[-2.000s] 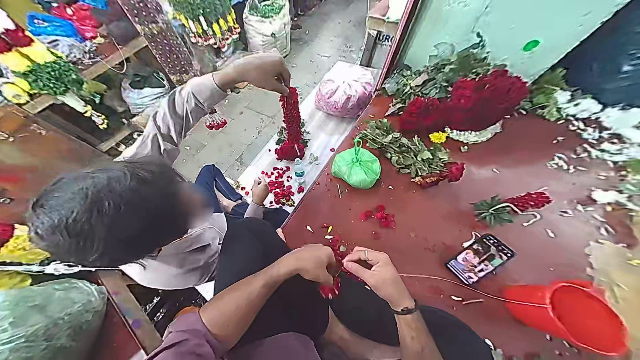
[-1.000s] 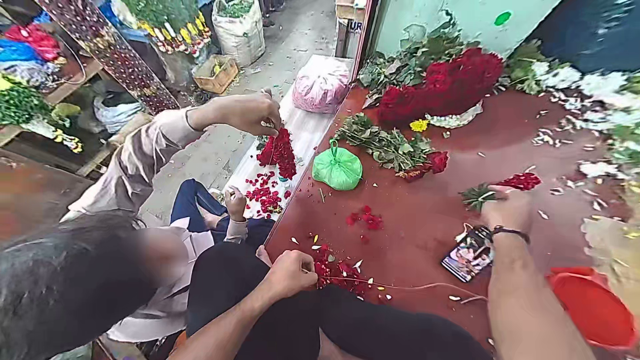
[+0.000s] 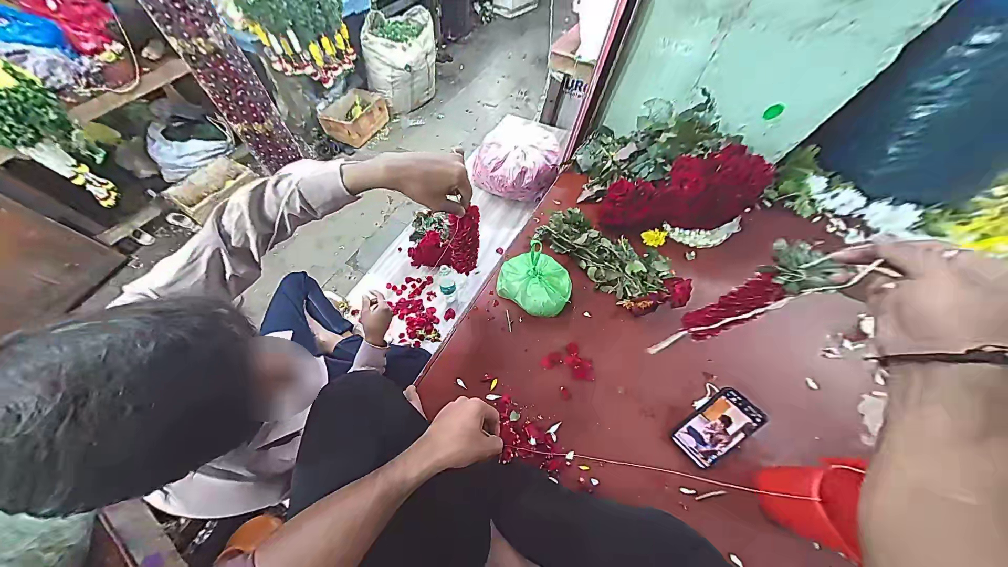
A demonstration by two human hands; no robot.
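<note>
My right hand (image 3: 917,287), with a dark cord at its wrist, holds the green leafy end of a strung red petal piece (image 3: 736,307) above the table's right side. Pale thread runs along the piece. Over my lap, at the table's near edge, my left hand (image 3: 465,433) is closed on a thin thread (image 3: 654,470), which stretches right to a red plastic container (image 3: 811,500). Loose red petals (image 3: 528,437) lie beside that hand. A lit phone (image 3: 718,428) rests on the table below the red piece.
A tied green plastic bag (image 3: 535,283), leafy stems (image 3: 606,256) and a heap of red roses (image 3: 693,189) occupy the red table (image 3: 630,402). At left, a co-worker's hand (image 3: 429,177) holds a red petal garland (image 3: 463,240) over a white bench (image 3: 492,224).
My right hand has gone from the thread near my left hand to the red petal piece, now lifted off the table. The co-worker's garland hangs lower than two seconds ago.
</note>
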